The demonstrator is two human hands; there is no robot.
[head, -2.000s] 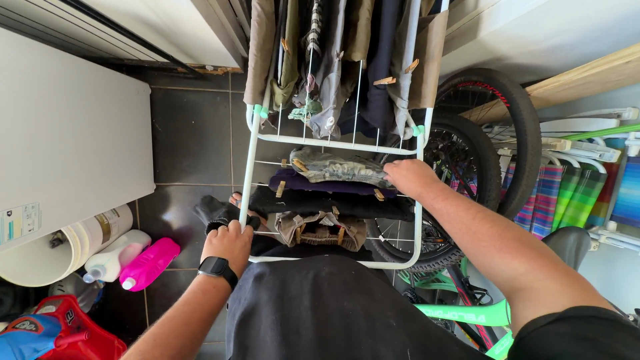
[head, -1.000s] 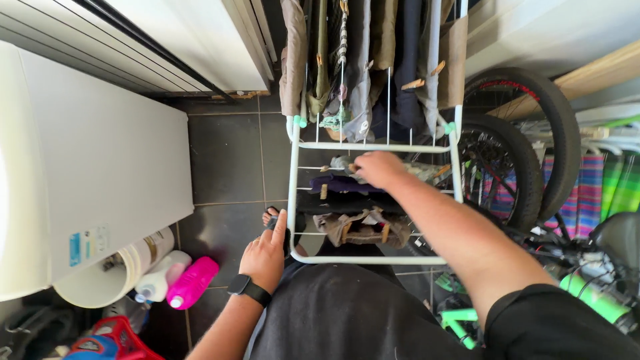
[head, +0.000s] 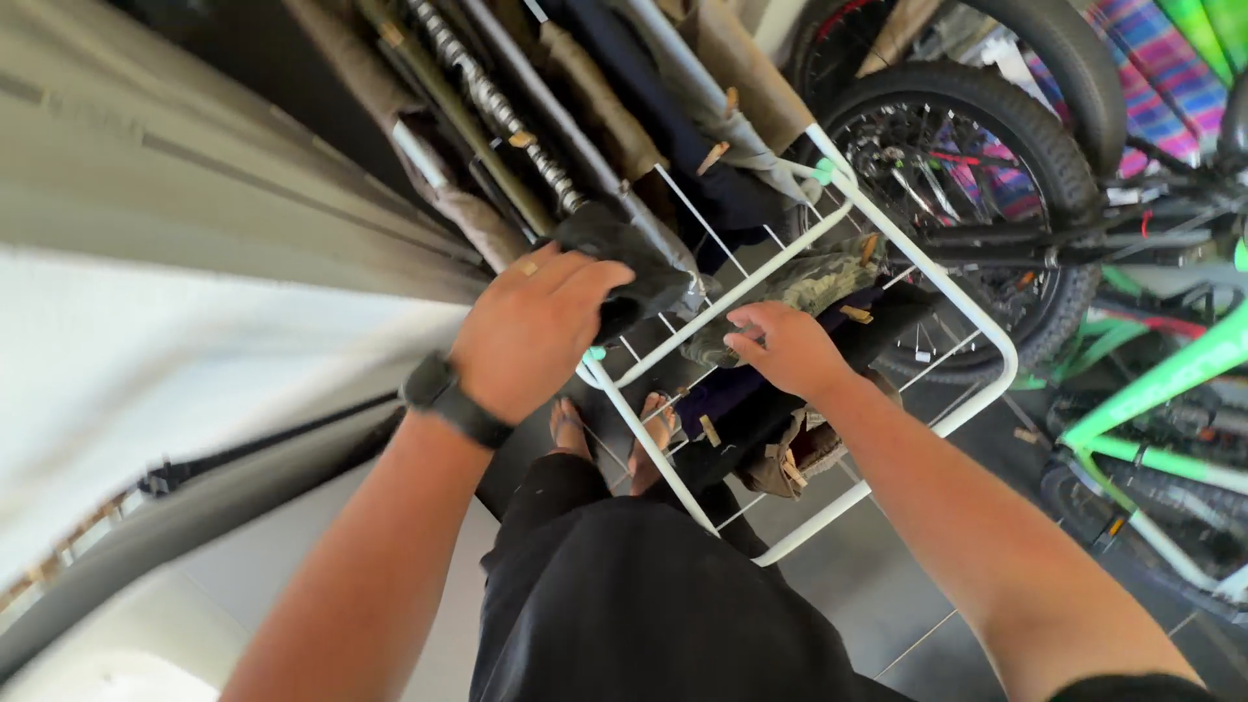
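My left hand (head: pixel 531 331), with a dark watch on its wrist, is at a black cloth (head: pixel 634 263) near the left corner of the white clothes drying rack (head: pixel 975 312); whether the fingers grip it is unclear. Beside a camouflage-patterned garment (head: pixel 819 283) on the rack's near wing is my right hand (head: pixel 780 341), thumb and fingers slightly apart. Wooden clothespins (head: pixel 710 430) sit on the dark garments and on a brown garment (head: pixel 795 458) nearer my body. Trousers and other clothes (head: pixel 585 88) hang over the rack's far part.
Bicycles with a knobby tyre (head: pixel 1068 195) and a green frame (head: pixel 1160 380) stand to the right, close to the rack. Striped colourful fabric (head: pixel 1141 68) lies behind them. Pale folds or panels (head: pixel 195 146) line the left. My feet (head: pixel 651 429) are on dark floor tiles under the rack.
My left hand has moved from the rack's near left corner to the black cloth farther up. My right hand remains around the camouflage-patterned garment. The view has turned strongly.
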